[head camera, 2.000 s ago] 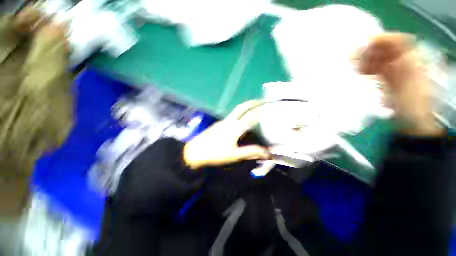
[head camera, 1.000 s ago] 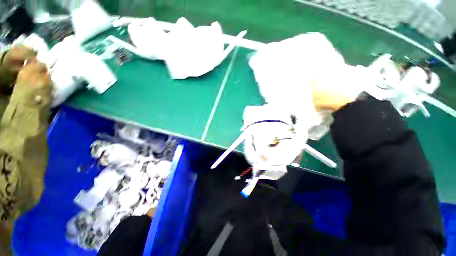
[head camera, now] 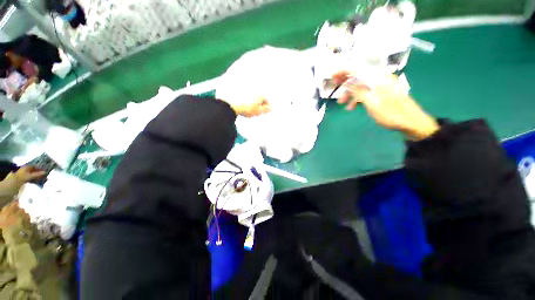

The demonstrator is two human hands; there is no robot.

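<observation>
A white camera body sits at the bench's front edge, its round open end up, with dark, red and purplish leads and a white-and-blue tip hanging below. A slim white antenna points right from it. My left hand is on the clear plastic bag of parts behind the body; its fingertips are hard to make out. My right hand is by the wired camera units, right of the bag. A thin dark cable shows at its fingertips; the grip is unclear.
White covers lie at the left, partly behind my left sleeve. Another person's hands are by white parts at the far left. A blue bin is below the bench edge; another with white parts is at far right.
My view has swung right. My left hand has come up from the left bin to the bag. My right hand has moved from the bag to the wired units.
</observation>
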